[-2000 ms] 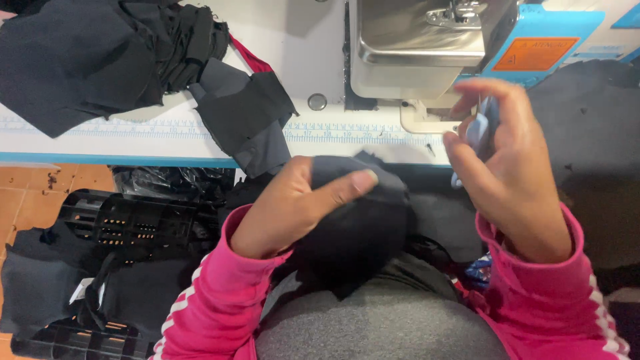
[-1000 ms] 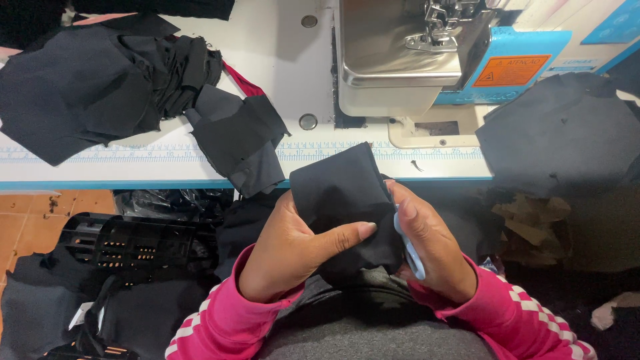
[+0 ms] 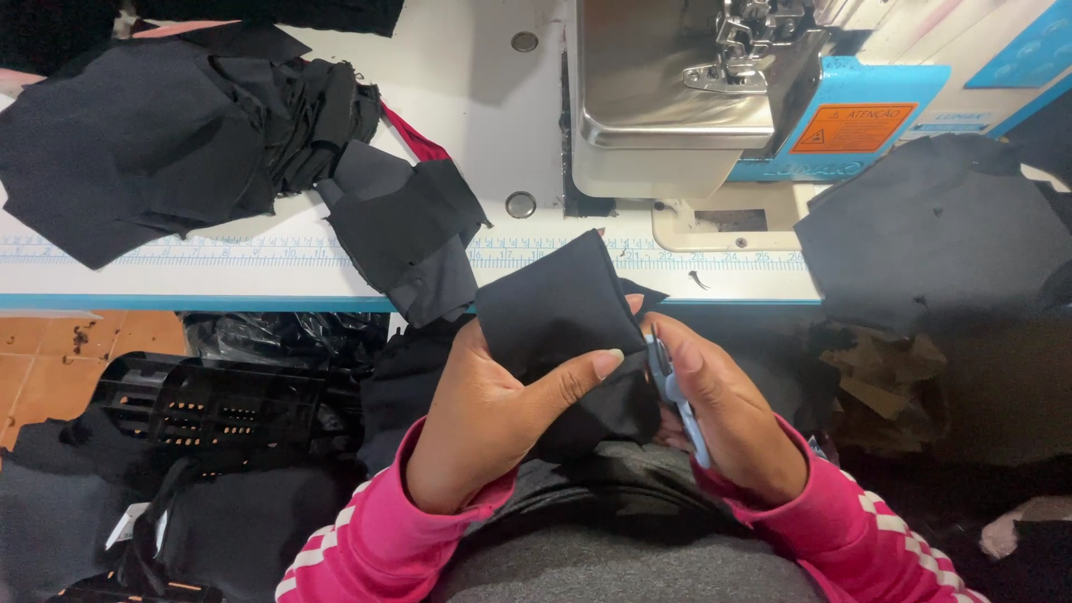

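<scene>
A black fabric piece point(image 3: 553, 310) with a seamed right edge is held over my lap, just in front of the table's edge. My left hand point(image 3: 502, 410) grips it from the left, thumb across its face. In my right hand point(image 3: 720, 394) are small light-blue thread snips point(image 3: 670, 389), their tips against the fabric's right edge; the blades are mostly hidden by the fingers and cloth. Some right fingertips show behind the fabric. More of the black fabric hangs below the thumb.
An industrial sewing machine point(image 3: 678, 92) stands beyond my right hand. Black cut fabric pieces point(image 3: 142, 142) lie piled at left on the white table point(image 3: 469, 109), and others point(image 3: 938, 226) at right. A black slatted plastic basket point(image 3: 159, 394) with dark cloth sits below left.
My right hand has come down and left from beside the machine to the fabric's right edge, bringing the snips. The fabric now shows a flat square face above my left thumb.
</scene>
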